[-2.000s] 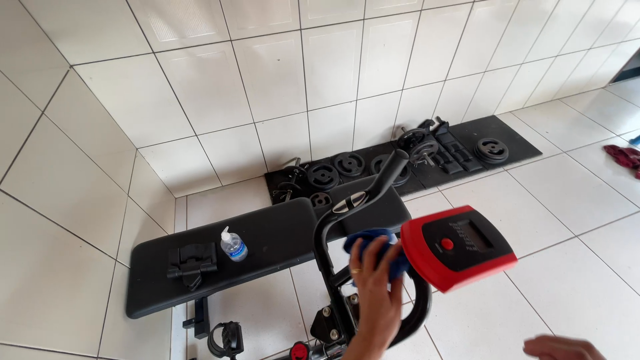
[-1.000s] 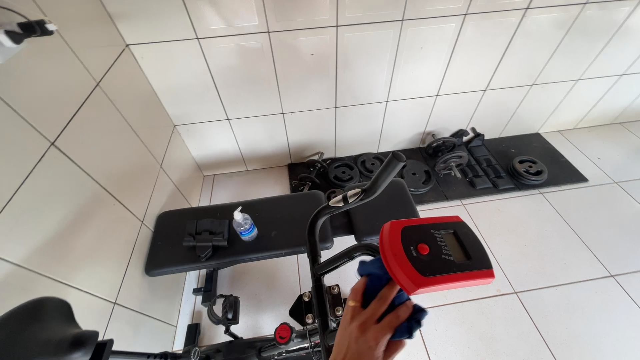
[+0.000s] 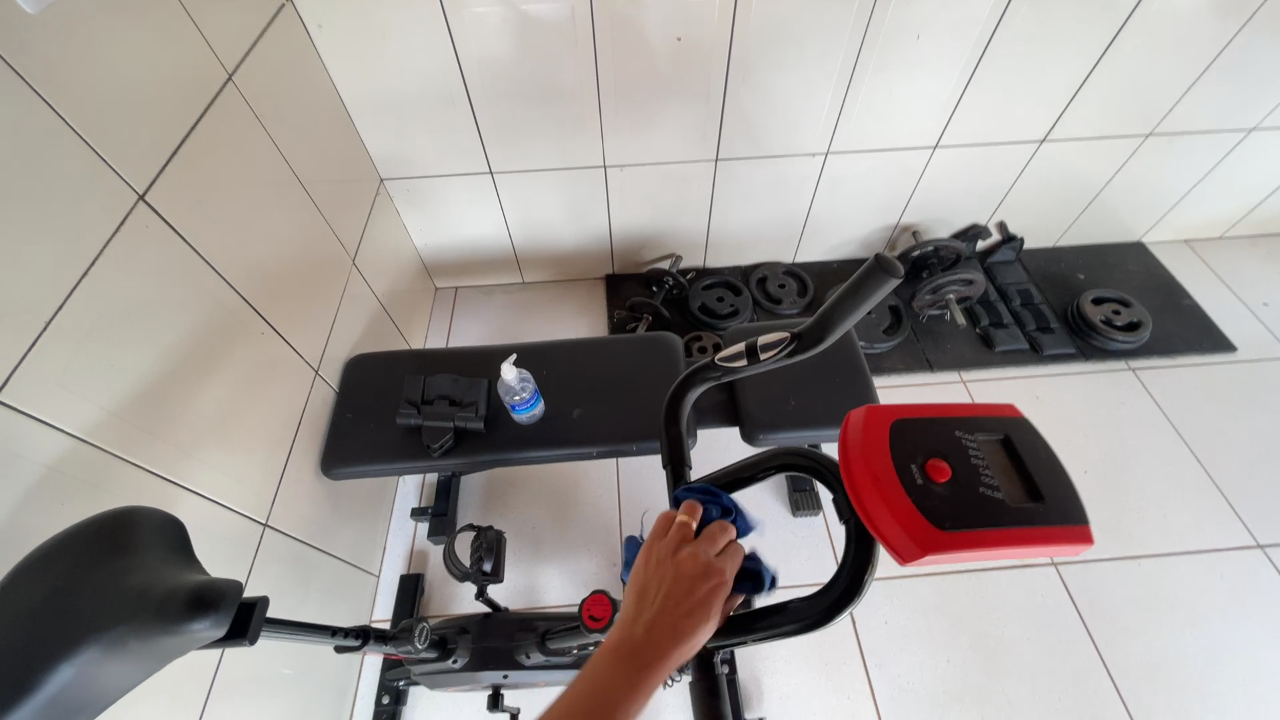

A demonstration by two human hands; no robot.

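My left hand [image 3: 685, 575] is closed on a bunched dark blue cloth [image 3: 715, 507], pressed around the looped black handlebar [image 3: 850, 580] of an exercise bike. A ring shows on one finger. The red and black bike console [image 3: 965, 485] is to the right of the hand, and the upright grip bar [image 3: 840, 315] with its silver pulse sensor [image 3: 757, 348] rises above it. Below and left of the hand is a red-capped knob [image 3: 598, 611] on the bike frame. My right hand is out of view.
The bike saddle [image 3: 120, 610] fills the lower left. Behind the bike, a black padded bench [image 3: 600, 390] holds a clear pump bottle [image 3: 521, 392] and a black folded device [image 3: 443, 408]. Weight plates [image 3: 1110, 320] and other gear lie on a black mat [image 3: 1185, 300] by the tiled wall.
My left hand and the cloth have moved from beside the console to the near left part of the handlebar loop. My right hand, at the lower right two seconds ago, has left the view.
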